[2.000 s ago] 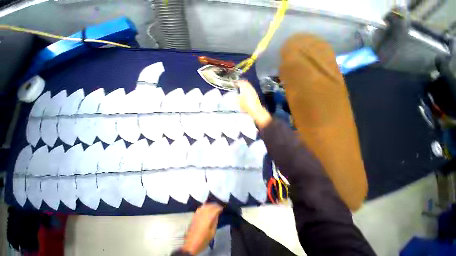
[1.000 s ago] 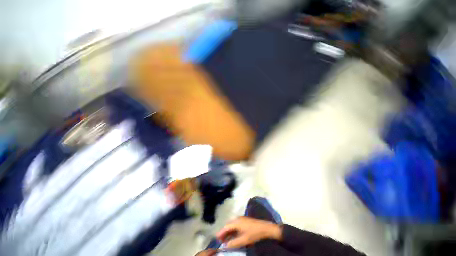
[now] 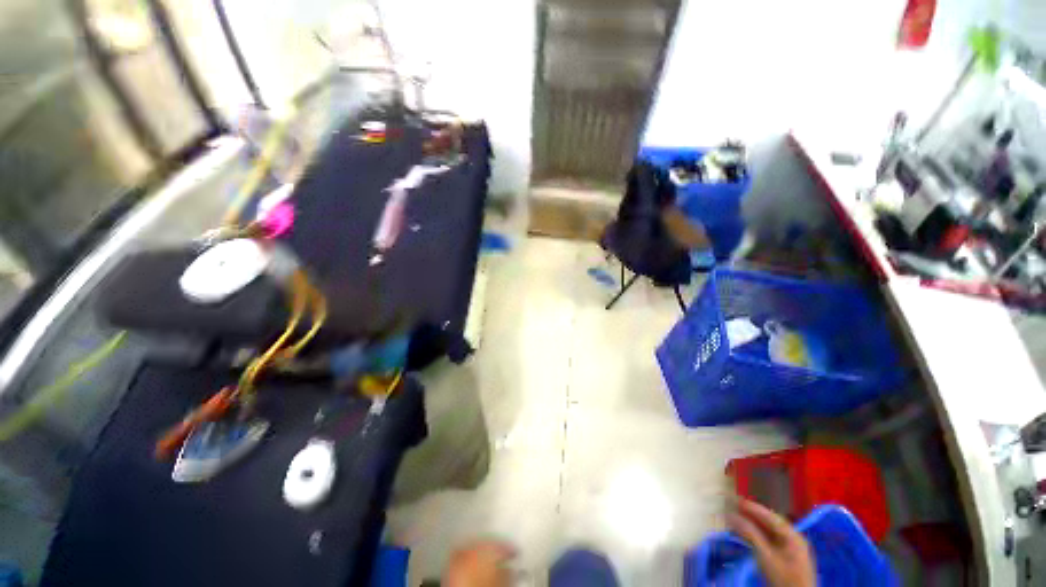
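Note:
My left hand [image 3: 479,564] is blurred at the bottom edge, partly cut off; whether it holds anything cannot be told. My right hand [image 3: 778,548] is at the lower right, fingers extended and apart, with nothing visible in it, over or beside a small blue basket [image 3: 851,553]. A steam iron [image 3: 220,449] with an orange handle and yellow hoses rests on the near navy-covered table [image 3: 126,505] at the lower left. A white tape roll [image 3: 310,472] lies beside it. Neither hand touches the iron.
A dark padded board [image 3: 143,300] bears a white disc [image 3: 224,269]. Beyond is another navy-covered table [image 3: 344,195]. A large blue crate [image 3: 751,384], red stool [image 3: 847,487] and dark-draped chair [image 3: 645,235] stand on the floor. A white-topped bench [image 3: 952,344] runs along the right.
The view has swung away from the table with rows of pale pieces, now out of sight. My right hand has left the iron it held earlier. Crates, stool and bench have come into view.

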